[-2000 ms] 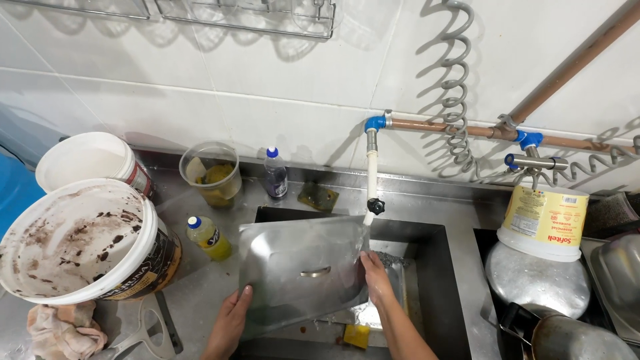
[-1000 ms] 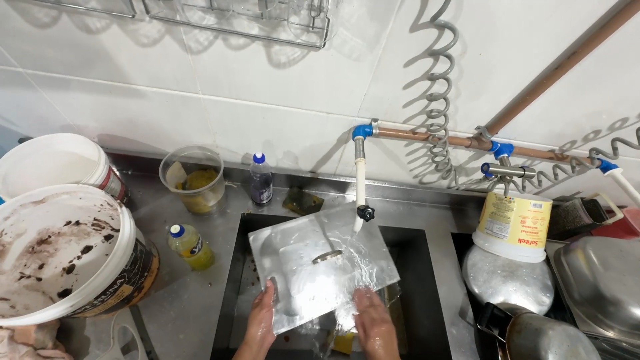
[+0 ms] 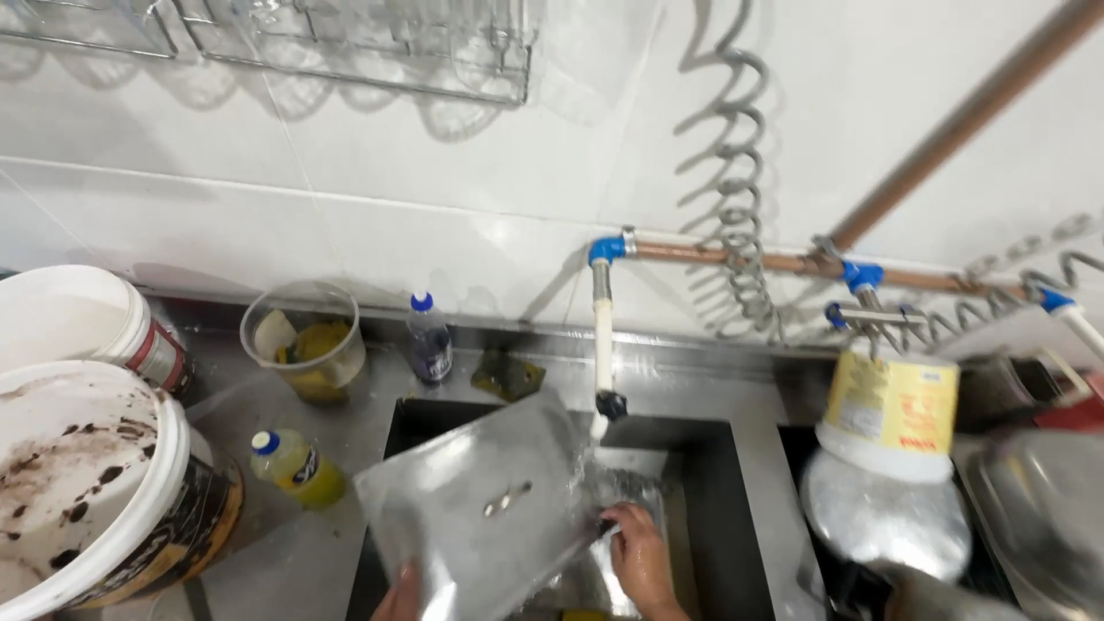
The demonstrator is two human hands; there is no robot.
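A flat rectangular metal lid [image 3: 466, 517] with a small handle at its middle is tilted over the dark sink [image 3: 720, 517]. My left hand [image 3: 399, 595] grips its lower left edge, partly cut off by the frame. At its right edge is my right hand [image 3: 636, 552], fingers bent around the corner; blur hides the exact contact. Water runs from the white tap pipe [image 3: 604, 345] with a black valve onto the lid's right side. Under the lid, more metalware and a bit of yellow show in the basin.
White buckets [image 3: 168, 448], one dirt-smeared, stand at left. Near them are a yellow soap bottle [image 3: 302, 470], a clear tub [image 3: 336, 371] with sponges, a purple bottle [image 3: 431, 345] and a scouring pad [image 3: 507, 376]. At right, a yellow-labelled tub [image 3: 893, 414] rests on a metal pot [image 3: 888, 509].
The lid has turned and moved left relative to the tap. My right hand, open over the lid's lower right part one second ago, is now at its right edge.
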